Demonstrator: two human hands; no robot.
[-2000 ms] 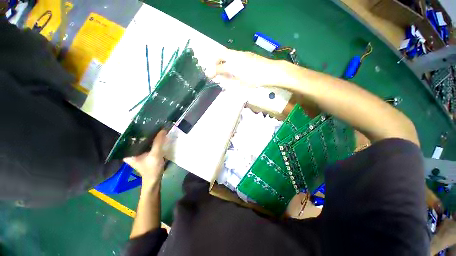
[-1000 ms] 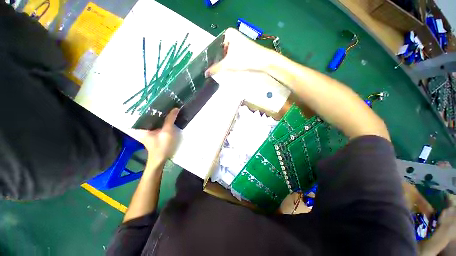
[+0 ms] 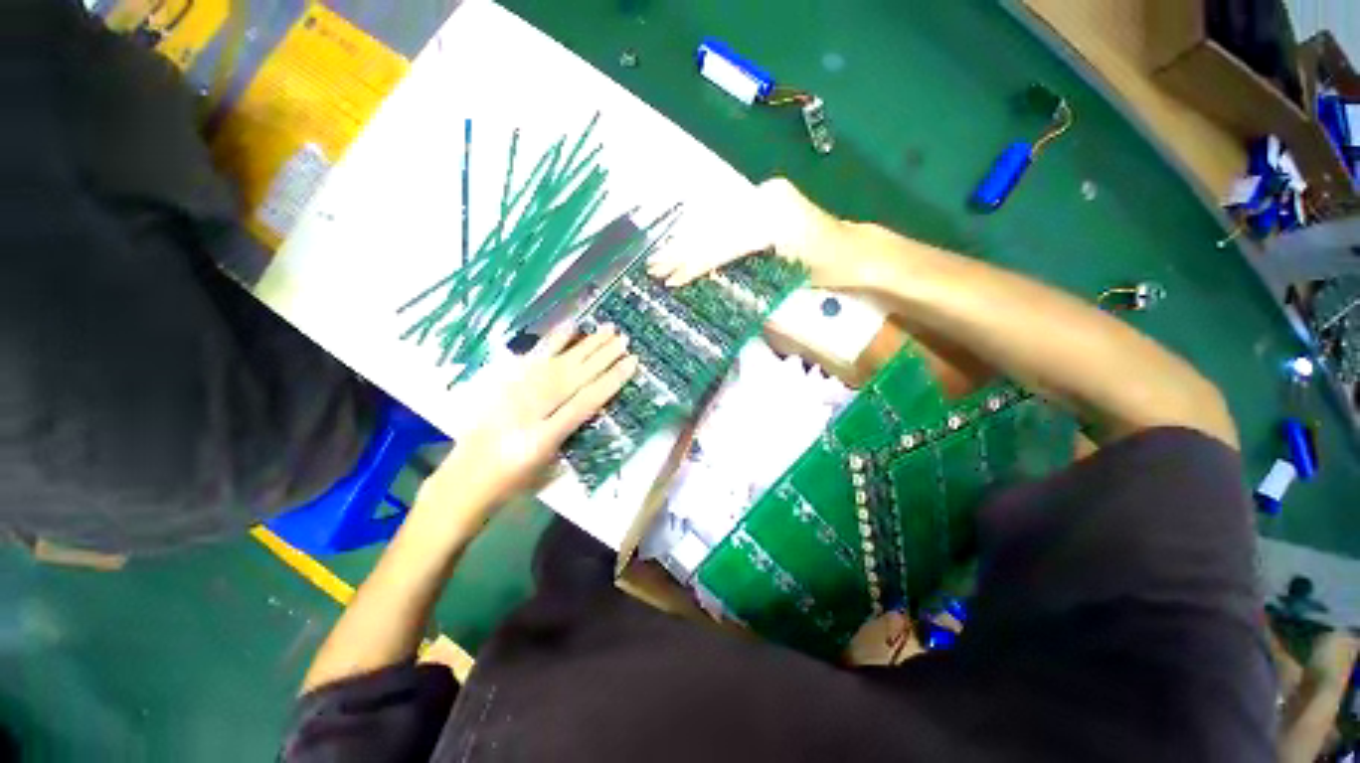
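Several green board strips with silvery components [image 3: 664,350] lie side by side, slightly fanned, on the white work board [image 3: 351,209] beside the carton. My left hand [image 3: 545,410] holds their lower left end, fingers laid over the top. My right hand [image 3: 768,239] holds the upper right end, fingers over the edge; its thumb is hard to see. A dark block [image 3: 574,283] lies just beyond the strips, partly covered. Thin bare green rails [image 3: 515,246] are heaped past it.
A cardboard carton [image 3: 641,529] with white pieces [image 3: 746,440] stands close to my body. Green panels [image 3: 806,522] lean over its right side. Blue battery packs [image 3: 1007,176] lie on the green belt [image 3: 895,90]. A person's dark sleeve [image 3: 164,343] is at left.
The dark panel held between my hands is no longer seen upright; component strips lie flat under my hands, nearer the carton. The heap of bare rails has grown.
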